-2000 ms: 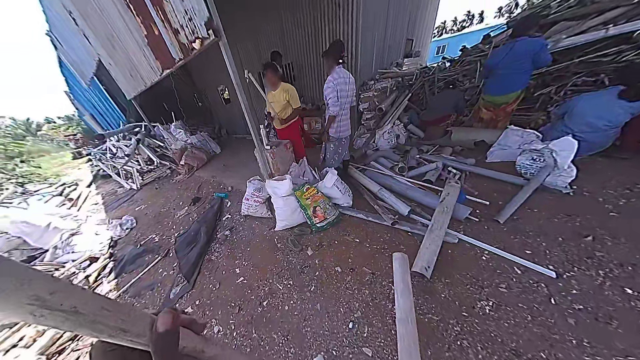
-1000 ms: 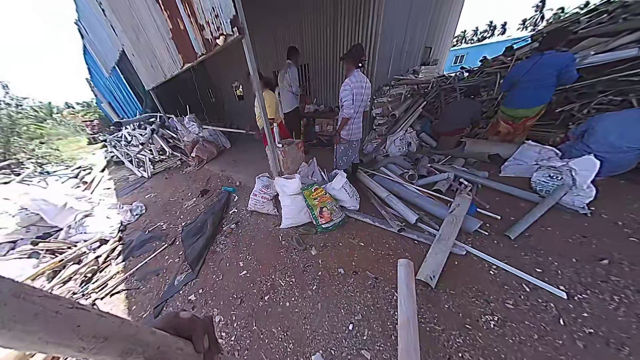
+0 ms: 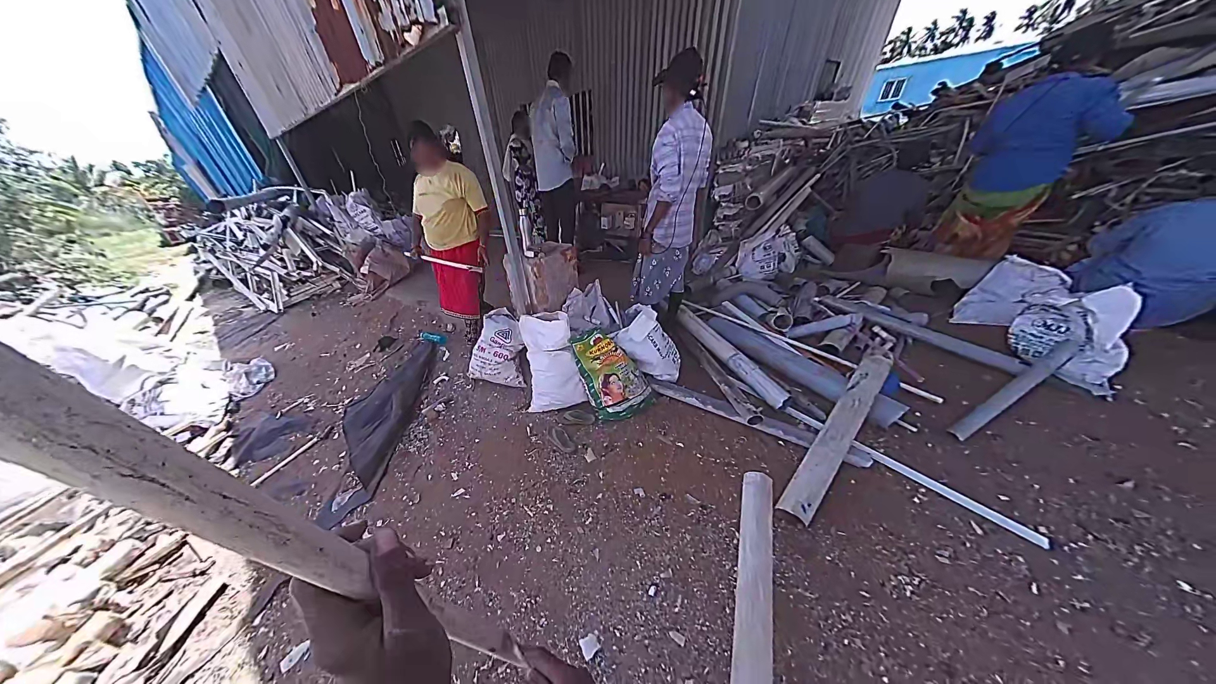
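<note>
A long pale pipe [image 3: 180, 475], stained with dirt, slants down from the left edge. Its lower end rests in my left hand [image 3: 375, 608], whose fingers curl around it. From beside that hand a flat, blade-like strip [image 3: 475, 632] runs down to my right hand [image 3: 559, 667]. Only a small part of my right hand shows at the bottom edge, touching the strip's far end; its grip is hidden. To the right, a pale pipe [image 3: 753, 579] lies on the dirt ground, with a wider split pipe [image 3: 836, 442] beyond it.
Filled sacks [image 3: 554, 375] stand by a metal post [image 3: 494, 161]. Grey pipes [image 3: 817, 366] lie behind them to the right. A dark sheet [image 3: 385, 413] and scrap piles [image 3: 123, 570] are at left. Several people stand near the shed; others are by the heap [image 3: 855, 161] at right.
My left hand shows more fully at the pipe's end, and the strip and right hand have come into view. The person in yellow, behind the post one second ago, now stands left of it.
</note>
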